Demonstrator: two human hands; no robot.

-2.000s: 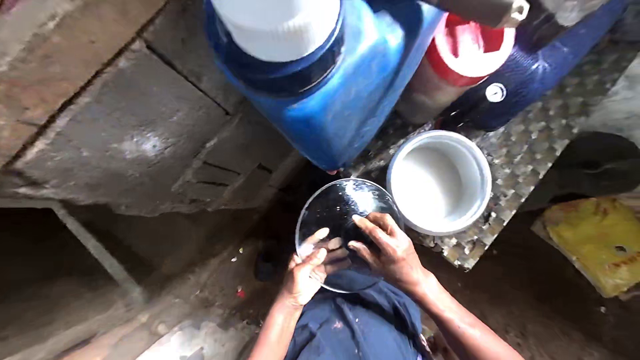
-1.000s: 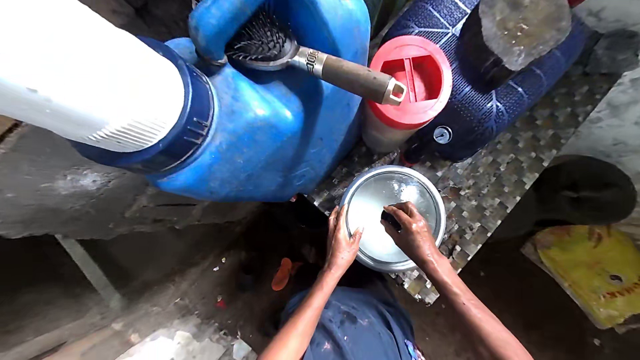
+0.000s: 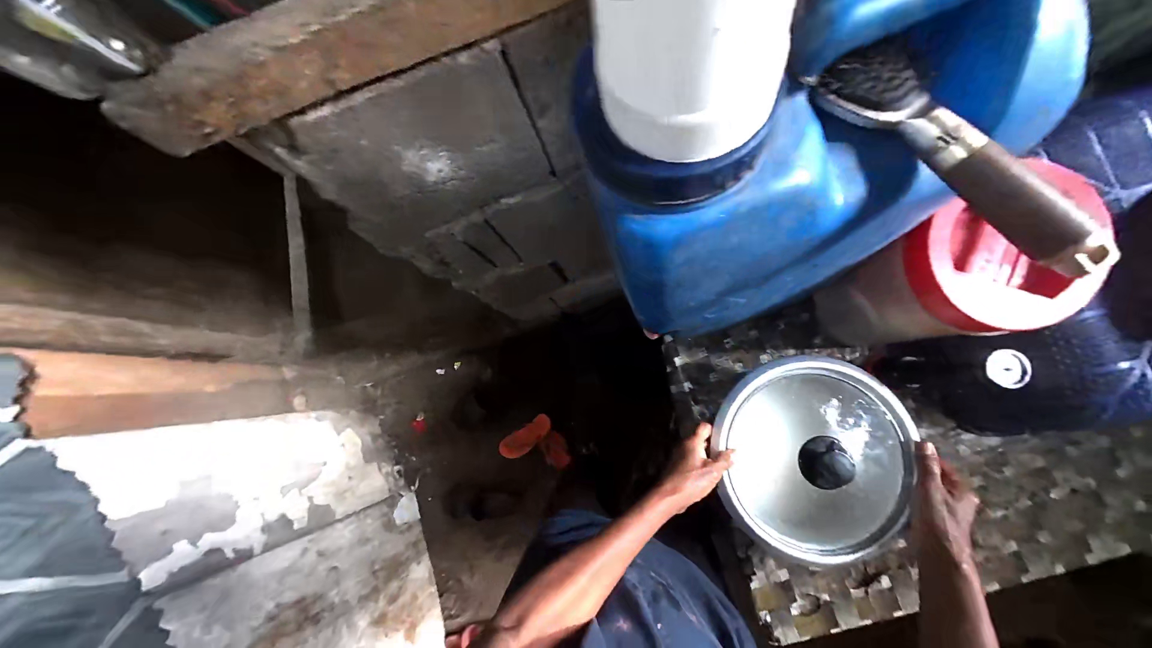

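Observation:
A round metal pot with its lid on [image 3: 774, 468] stands on the patterned tabletop, a black knob [image 3: 827, 463] at the lid's centre. My left hand [image 3: 697, 468] grips the pot's left rim, thumb on top and fingers at the side. My right hand [image 3: 943, 504] lies against the right side of the pot, its fingers partly hidden by shadow. Behind the pot are a blue plastic jerrycan [image 3: 720, 261] and a container with a red lid [image 3: 981, 297].
A white plastic container [image 3: 693, 81] rises at the jerrycan's neck. A hairbrush [image 3: 1008, 189] lies across the jerrycan and red lid. A dark blue quilted object [image 3: 1053, 387] is at the right. Orange footwear [image 3: 531, 441] lies on the floor; a block wall [image 3: 405, 162] stands behind.
Two seconds ago the pot was uncovered and my hands held the round lid beside it; now the lid is on. My right hand has moved from the lid's knob to the pot's right side. The view has shifted left.

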